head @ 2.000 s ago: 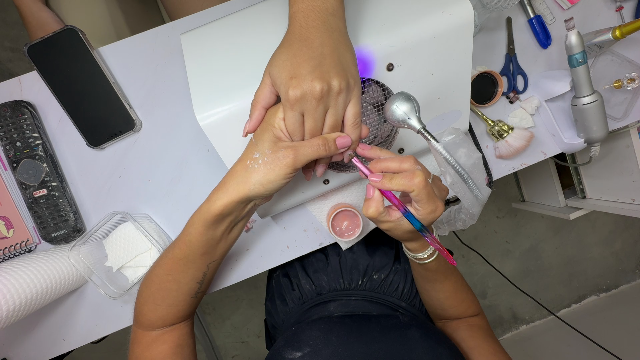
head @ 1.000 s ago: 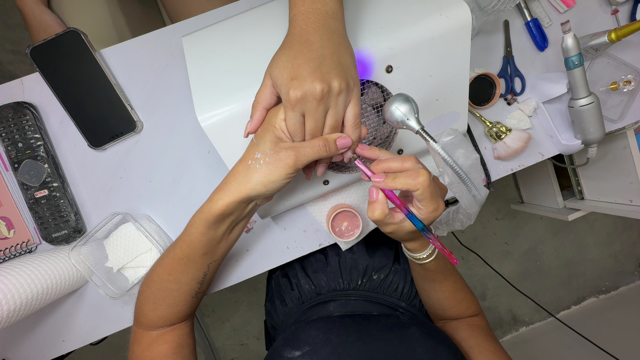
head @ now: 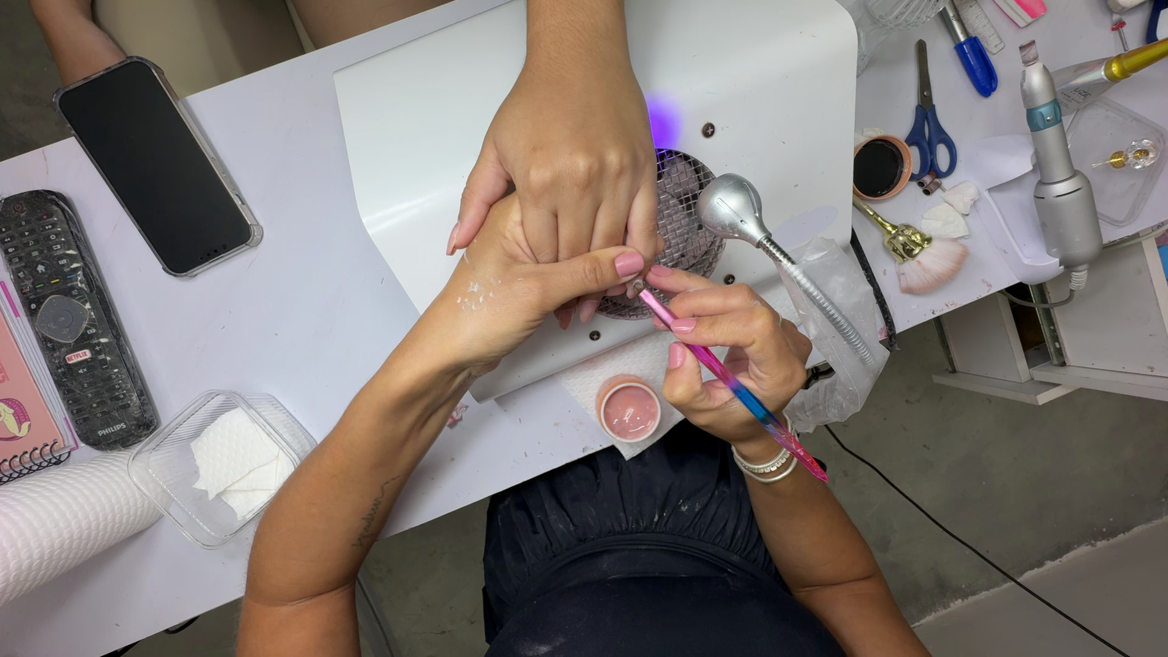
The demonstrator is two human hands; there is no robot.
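Observation:
My left hand (head: 520,287) holds the fingers of another person's hand (head: 579,169), which reaches in from the top over a white nail dust collector (head: 429,182). In my right hand (head: 735,351) is a slim pink and blue nail brush (head: 721,370). Its tip is at one of the person's fingertips; the nail itself is mostly hidden. Below the hands, an open jar of pink gel (head: 630,411) stands on a white paper towel (head: 584,379). A silver gooseneck lamp (head: 733,208) has its head just right of the held fingers, near the round mesh grille (head: 684,196).
At left lie a smartphone (head: 157,169), a remote control (head: 78,319), a paper towel roll (head: 73,516) and a clear plastic container (head: 164,488). At right are blue-handled scissors (head: 929,137), a fluffy brush (head: 929,263), a dark-filled pot (head: 881,168) and a nail drill handpiece (head: 1063,182).

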